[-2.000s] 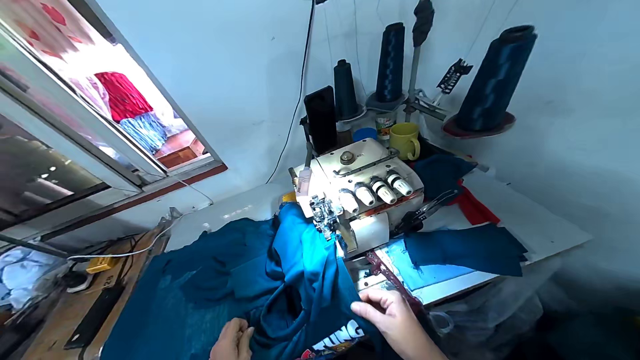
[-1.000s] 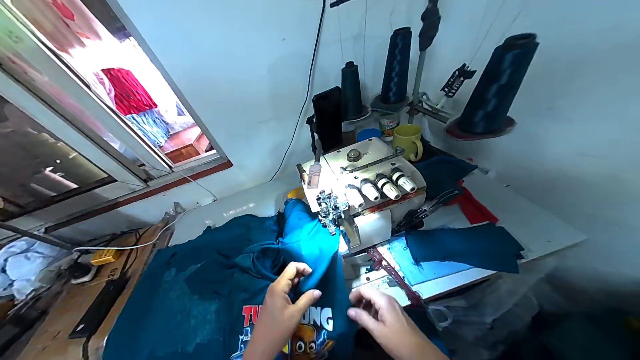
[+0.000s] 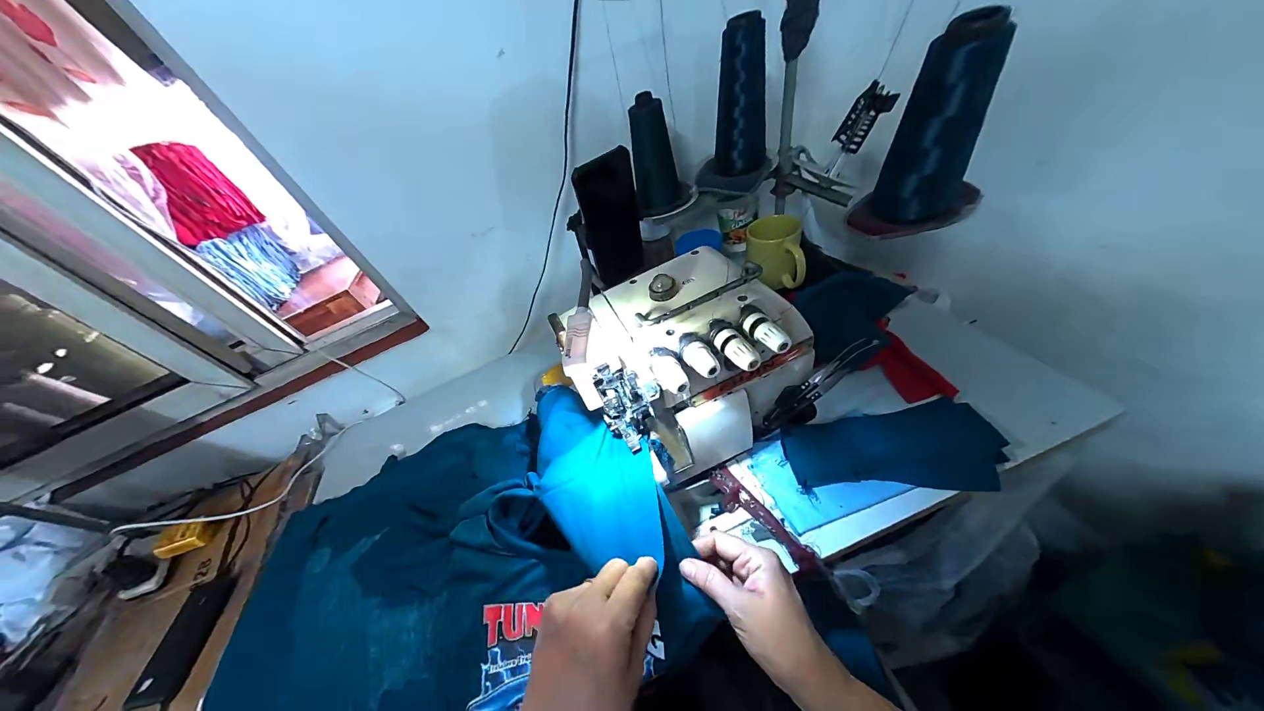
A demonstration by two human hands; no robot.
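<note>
Dark teal fabric with a printed design (image 3: 395, 592) spreads over the left of the table and runs up to the needle area of an overlock sewing machine (image 3: 632, 405). My left hand (image 3: 597, 632) pinches a fold of this fabric just below the machine, above the print. Close at its right, my right hand (image 3: 755, 602) pinches the fabric edge between thumb and fingers. The machine's lamp lights the stretch between the hands and the presser foot. The fingertips of both hands are a small distance apart.
Thread cones (image 3: 938, 128) stand behind the machine, near a phone (image 3: 607, 212) and a yellow mug (image 3: 775, 252). Tweezers or snips (image 3: 820, 385) lie at its right, beside a teal fabric piece (image 3: 899, 444) and red cloth (image 3: 913, 365). A window (image 3: 346, 257) is at left.
My left hand has come right and up from the lower left, where it was two seconds ago, to beside my right hand. Both hands now grip the fabric edge; a second ago they were farther apart.
</note>
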